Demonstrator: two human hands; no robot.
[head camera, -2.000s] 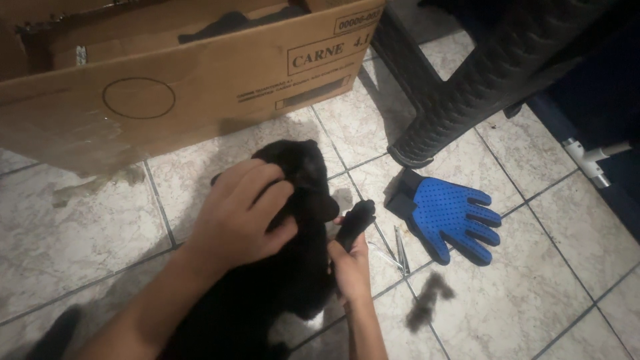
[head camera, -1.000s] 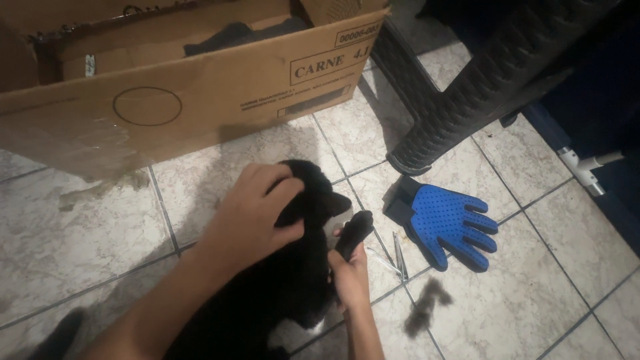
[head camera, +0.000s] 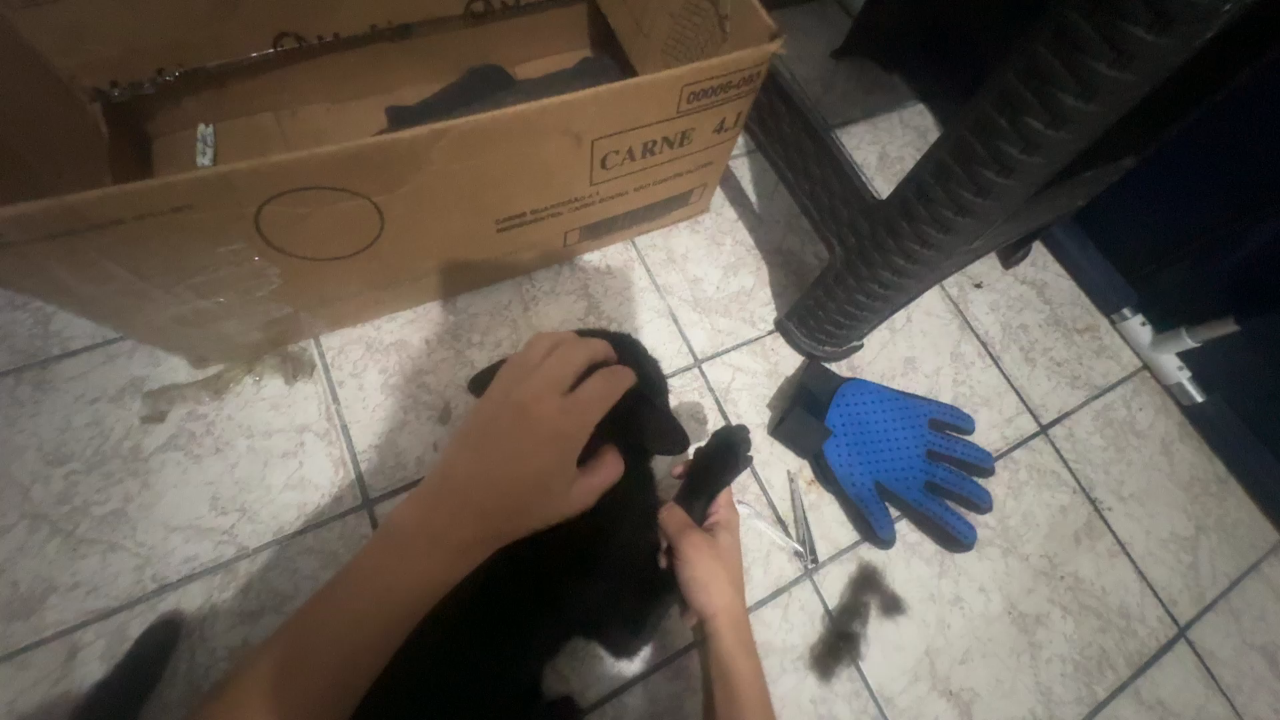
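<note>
A black cat (head camera: 620, 530) is on the tiled floor, its head toward the cardboard box. My left hand (head camera: 545, 430) rests on top of the cat's head, fingers curved over it between the ears. My right hand (head camera: 708, 545) grips one of the cat's front legs, and the paw (head camera: 725, 455) sticks out above my thumb. Just right of that hand, a metal nail clipper (head camera: 800, 520) lies on the tiles. Beyond it is a blue rubber-dotted grooming glove (head camera: 895, 445) with a black cuff. A dark tuft of loose fur (head camera: 852, 620) lies below the glove.
A large open cardboard box (head camera: 420, 220) with dark cloth-like material (head camera: 490, 95) inside stands ahead. A black ridged furniture leg (head camera: 930, 220) comes down at upper right. White pipe fittings (head camera: 1160, 355) are at the right edge. A dark tail-like shape (head camera: 135, 670) shows at lower left.
The cat's head has shifted slightly under my left hand, which stays on it. My right hand keeps its hold on the leg.
</note>
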